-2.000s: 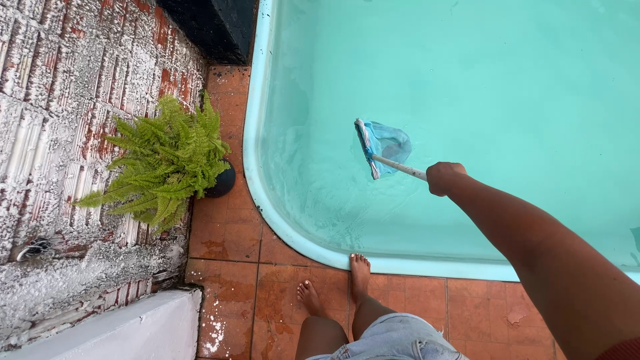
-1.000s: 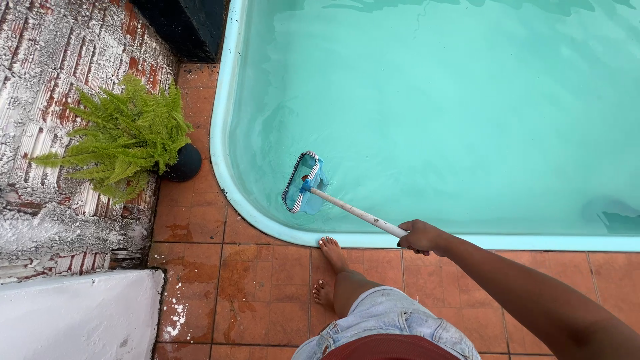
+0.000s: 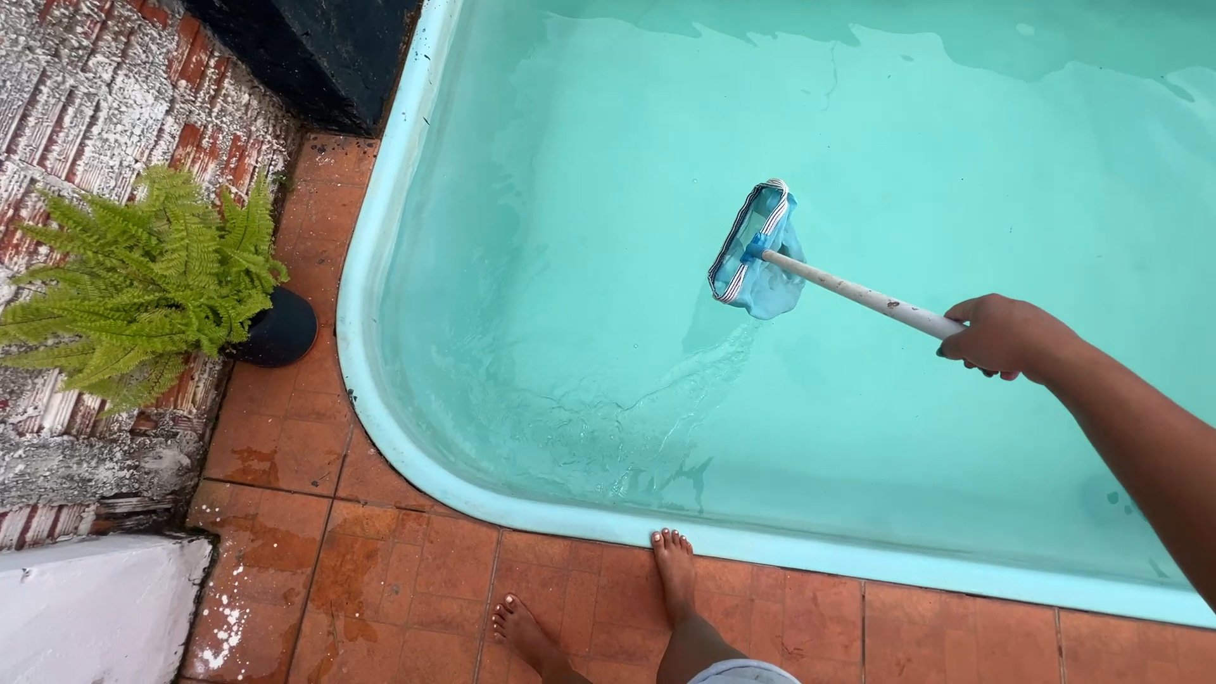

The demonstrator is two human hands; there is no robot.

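My right hand [image 3: 1009, 337] is closed around the white pole [image 3: 869, 297] of a pool skimmer net, over the water at the right. The blue mesh net [image 3: 771, 280], with a striped band round its frame, is at the pole's far end, left of my hand and at the water of the swimming pool [image 3: 589, 446]. Ripples trail from it toward the pool's rounded corner. My left hand is outside the view.
My bare feet stand on terracotta tiles [image 3: 427, 608], one touching the pool's light blue rim [image 3: 807, 551]. A fern [image 3: 161, 285] in a black pot [image 3: 280, 328] stands at the left by a rough brick wall [image 3: 85, 123]. A dark pillar [image 3: 313, 57] and a white ledge [image 3: 95, 608] flank it.
The skimmer net has moved from near the pool's rounded corner out over the water, away from the rim. My right hand still holds the pole.
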